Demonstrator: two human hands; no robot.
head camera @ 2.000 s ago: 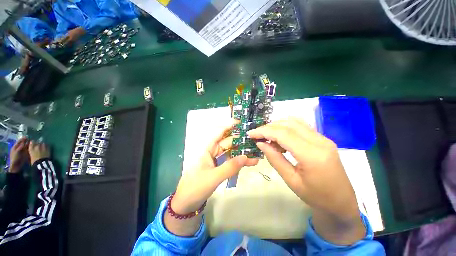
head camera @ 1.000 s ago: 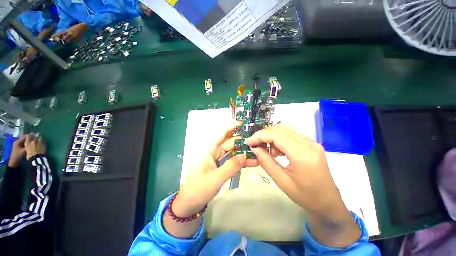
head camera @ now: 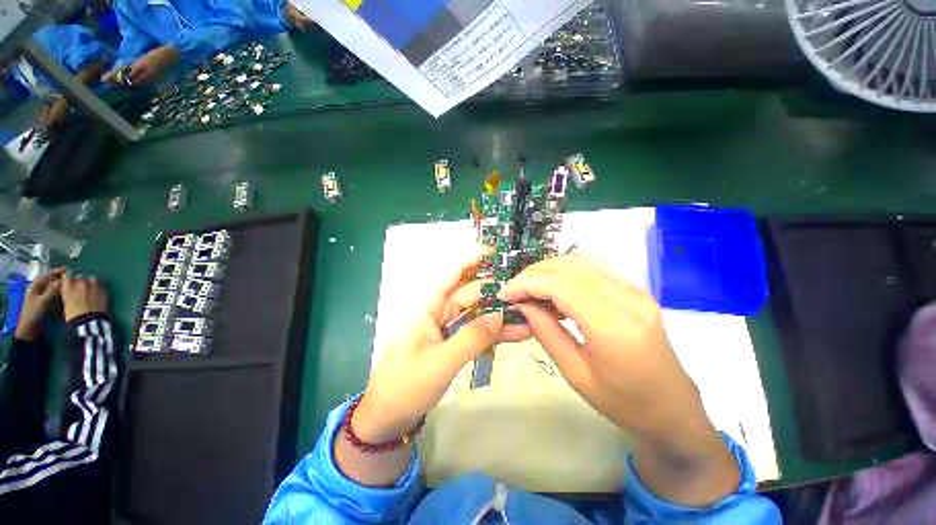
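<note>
A clustered green circuit board stack (head camera: 505, 228) is held upright above the white work sheet (head camera: 411, 256). Orange flex tabs (head camera: 493, 184) stick out at its upper left. A grey flat rectangle (head camera: 481, 367) hangs below it. My left hand (head camera: 426, 354) grips the stack's lower end from the left. My right hand (head camera: 606, 333) has its thumb and index fingertips at the lower right of the stack; whether they pinch a small part is hidden.
A blue bin (head camera: 708, 258) is at the sheet's upper right. A black tray (head camera: 210, 410) with white-framed units (head camera: 177, 297) is left, another black tray (head camera: 852, 338) right. Small units (head camera: 442, 175) line the bench beyond. A fan (head camera: 872, 46), hanging sheet (head camera: 452, 62) and another person's hands (head camera: 62, 299) show.
The row of small units on the bench has shifted to the right. My right hand has moved slightly left and down along the stack. My left hand keeps its hold.
</note>
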